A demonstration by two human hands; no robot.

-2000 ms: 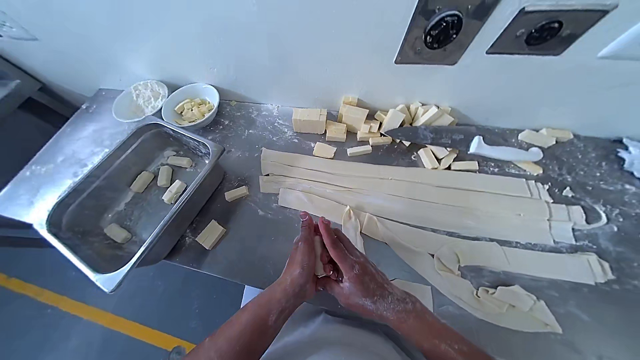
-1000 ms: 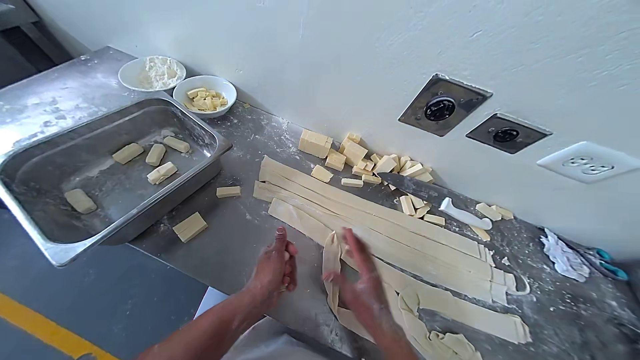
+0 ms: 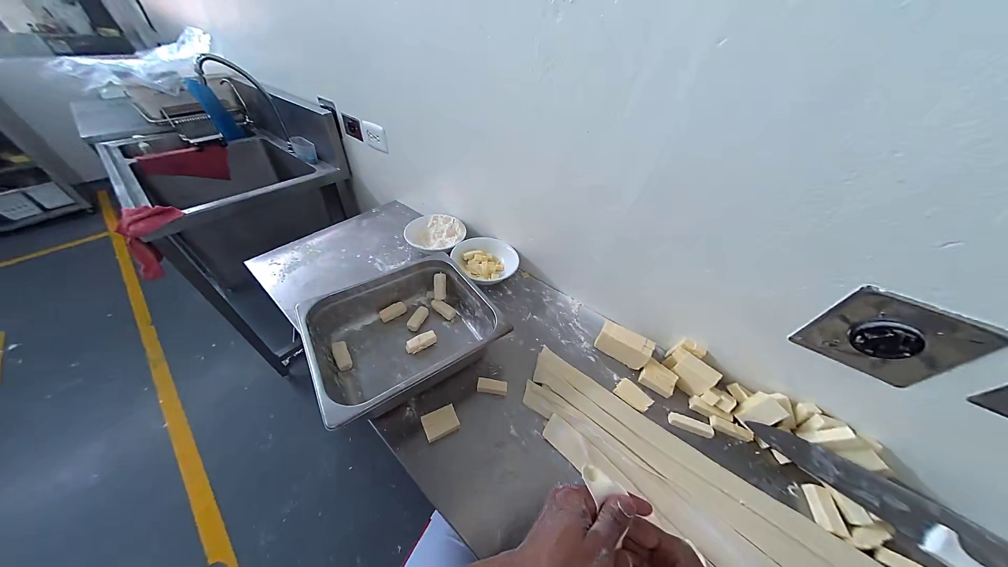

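At the bottom of the view, my left hand (image 3: 557,526) pinches the raised, folded end of a dough strip (image 3: 602,482). My right hand (image 3: 657,543) is close against it, its fingertips on the same dough; its lower part is cut off by the frame. Long flat dough strips (image 3: 630,425) lie side by side to the right, dusted with flour. Cheese blocks and sticks (image 3: 697,374) are heaped along the wall, a large knife (image 3: 858,480) resting among them. Several dough-wrapped sticks (image 3: 420,342) lie in a steel pan (image 3: 504,324). A cheese stick (image 3: 492,386) and a cheese slab (image 3: 440,423) lie beside it.
Behind the pan stand a bowl of flour (image 3: 435,231) and a bowl of small cheese pieces (image 3: 484,261). The steel table's edge (image 3: 405,465) runs near me. A steel sink (image 3: 228,185) stands farther left. The wall with an outlet plate (image 3: 890,339) bounds the right side.
The pan holds one more wrapped stick than before. My hands, apart one second ago, are now together at a dough strip. The view has swung left.
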